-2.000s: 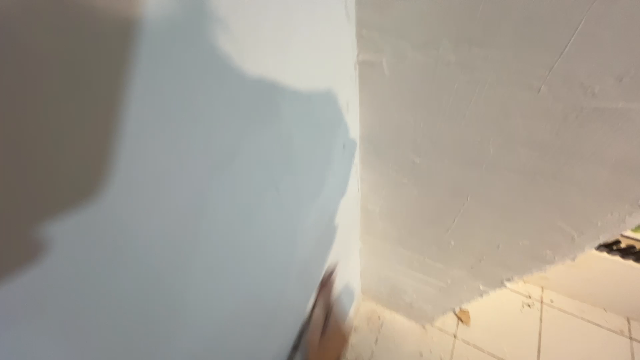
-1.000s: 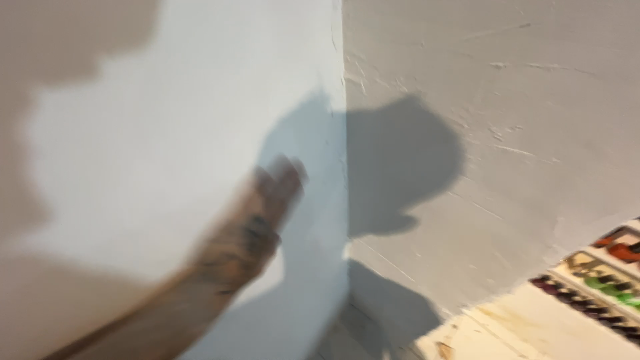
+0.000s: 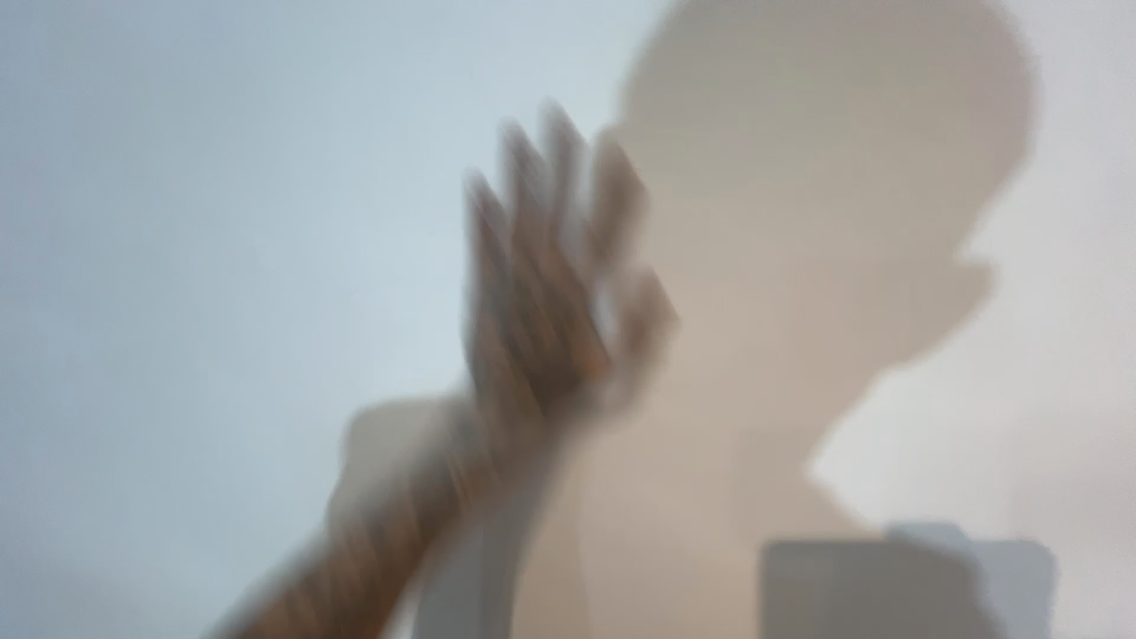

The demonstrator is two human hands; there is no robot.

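Note:
My left hand (image 3: 541, 302) reaches up from the lower left, blurred by motion. Its fingers are spread and point upward, with the thumb to the right, and nothing is held in it. Behind it is a smooth, pale wall (image 3: 222, 222); whether the palm touches the wall cannot be told. A large shadow of a head and shoulders (image 3: 825, 177) falls on the wall to the right of the hand. My right hand is not in view.
At the lower right of the wall lies a darker shadow with rounded corners (image 3: 852, 590). The wall surface fills the view, bluish on the left and greyer on the right.
The view has swung away from the wall corner, the floor and the other wall. My left hand, its fingers close together a second ago, now has them spread.

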